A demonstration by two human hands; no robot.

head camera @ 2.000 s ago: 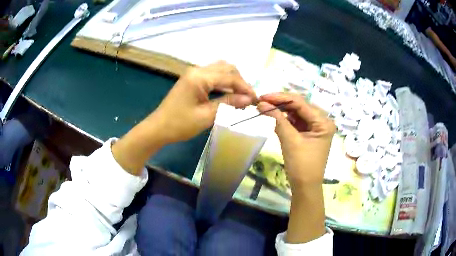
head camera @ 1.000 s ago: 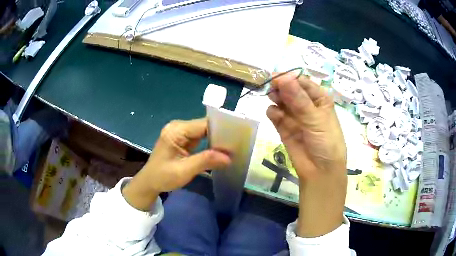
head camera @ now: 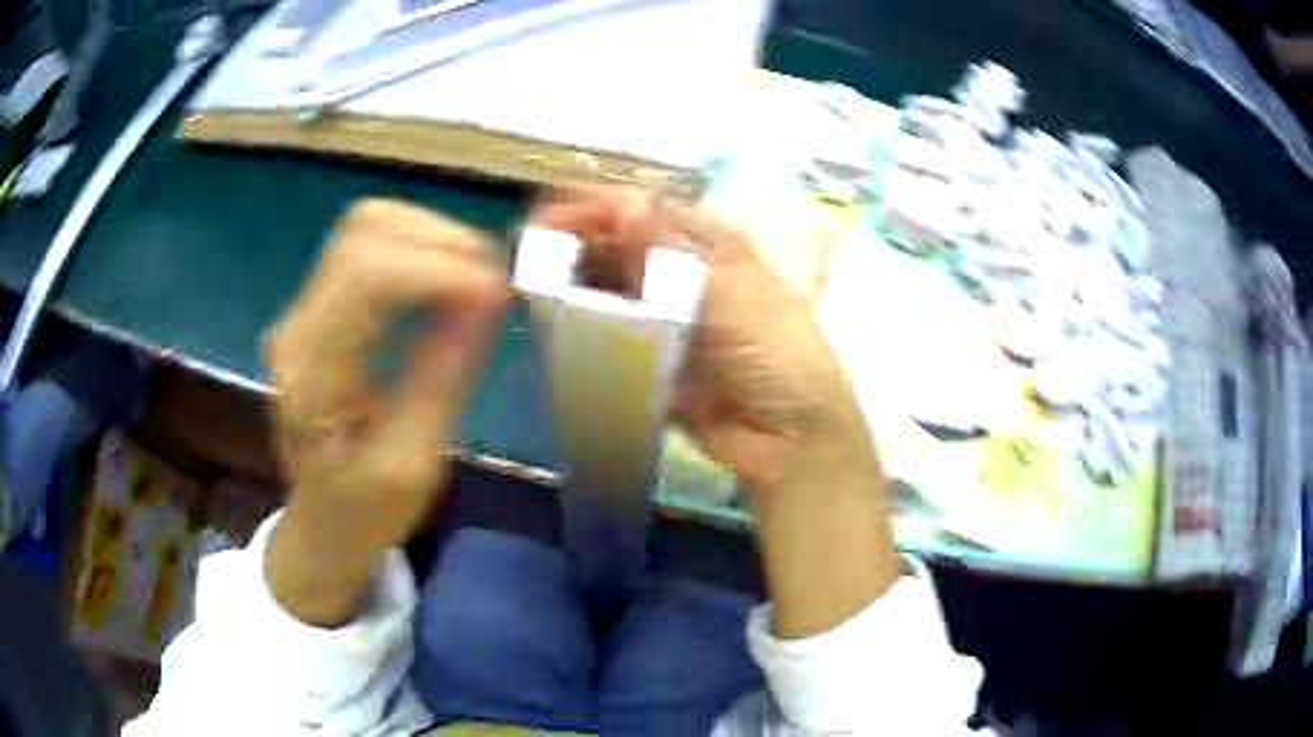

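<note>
The lamp housing (head camera: 605,403) stands upright between the knees, its inside yellowish. The white end fitting (head camera: 671,281) is at its top, with a dark gap in the middle. My right hand (head camera: 756,353) is closed around the housing's upper right side, its fingers behind and over the end fitting. My left hand (head camera: 377,338) is raised left of the housing, apart from it, thumb and forefinger curled towards each other. Blur hides whether it holds anything. The thin dark wire cannot be made out.
White plastic pieces (head camera: 994,231) lie heaped on the yellow-green mat (head camera: 1008,497) at right, beside newspaper bundles (head camera: 1207,374). A white board (head camera: 605,87) with long strips lies at the back. A single strip (head camera: 104,180) lies at left. A carton (head camera: 123,554) is below the bench.
My right hand has moved from holding the wire up at the right to the housing's top. My left hand has left the housing's side and risen to the left. The view has shifted.
</note>
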